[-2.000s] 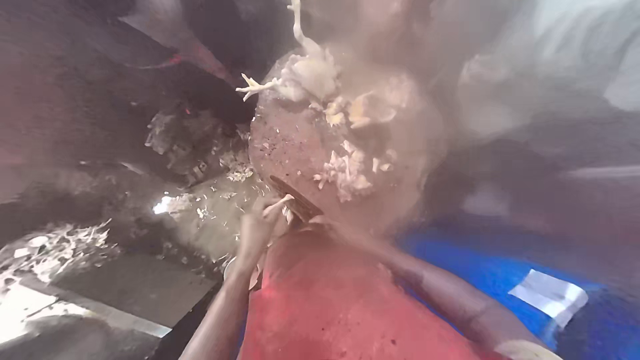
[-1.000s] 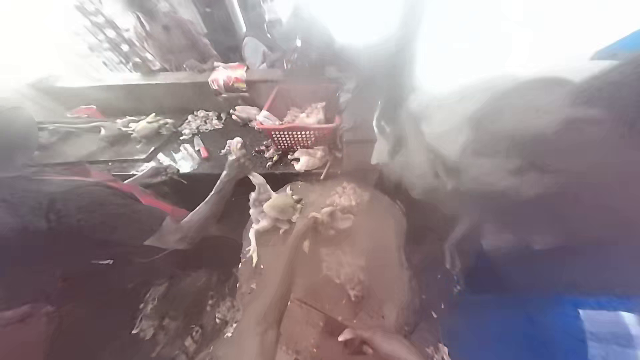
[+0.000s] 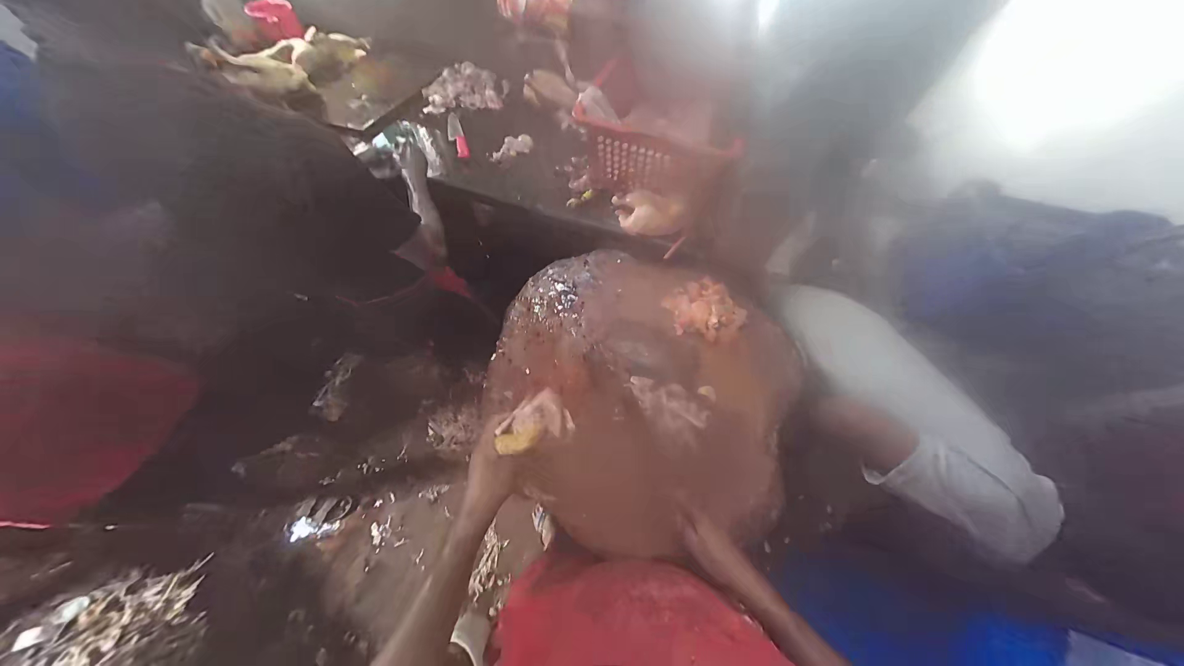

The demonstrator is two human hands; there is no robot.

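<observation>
A large round chopping block stands in front of me. My left hand is at its left edge, closed on a piece of raw chicken with yellow fat or skin. My right hand rests low over the near right part of the block; blur hides its fingers and whatever they may hold. Pale meat scraps lie mid-block, and a pinkish heap of chopped meat lies near the far right edge. Wet residue glistens on the far left of the block.
Beyond the block, a dark counter bears a red plastic basket, a plucked chicken, a knife with a red handle, meat pieces and more chickens. People are close on both sides, one with a light trouser leg beside the block.
The whole chicken seen on the block earlier is no longer there. My left hand has drawn back from the block's far part to its left edge. The view has shifted strongly.
</observation>
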